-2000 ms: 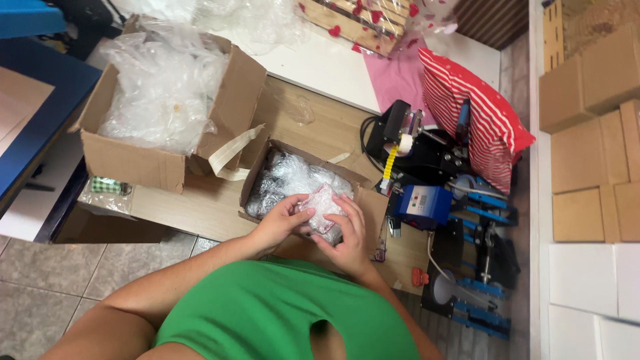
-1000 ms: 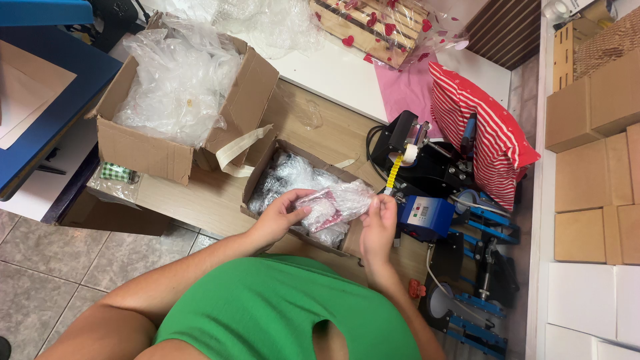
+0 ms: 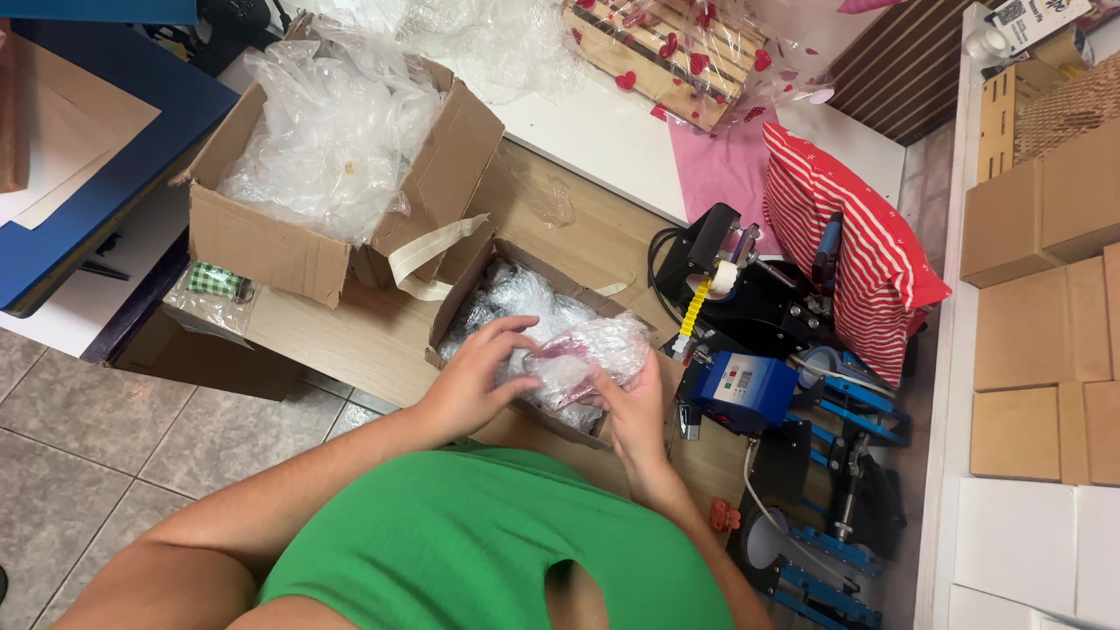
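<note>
My right hand point(image 3: 634, 411) grips a bundle in clear bubble wrap point(image 3: 591, 354), reddish inside, above a small open cardboard box point(image 3: 452, 312). Just left of the bundle is my left hand point(image 3: 481, 372), its fingers apart and curved toward the wrap; nothing shows within its grasp. More clear-wrapped items point(image 3: 516, 297) fill the small box; what they are is hidden by the wrap. Up and to the left, a larger cardboard box point(image 3: 271, 249) is heaped with clear plastic wrap point(image 3: 337, 131). A cream strap point(image 3: 429, 249) lies between the two boxes.
Right of the small box stand a blue control unit point(image 3: 744, 389) with a display and black-and-blue press machines point(image 3: 744, 306). Behind them leans a red-and-white striped bag point(image 3: 857, 254). A wooden slatted crate point(image 3: 656, 52) in heart-print film sits at the back; stacked cardboard boxes point(image 3: 1024, 324) line the right.
The wrapped bundle, held in both hands one second ago, is now in my right hand only. My left hand has come off it, and its fingers have spread.
</note>
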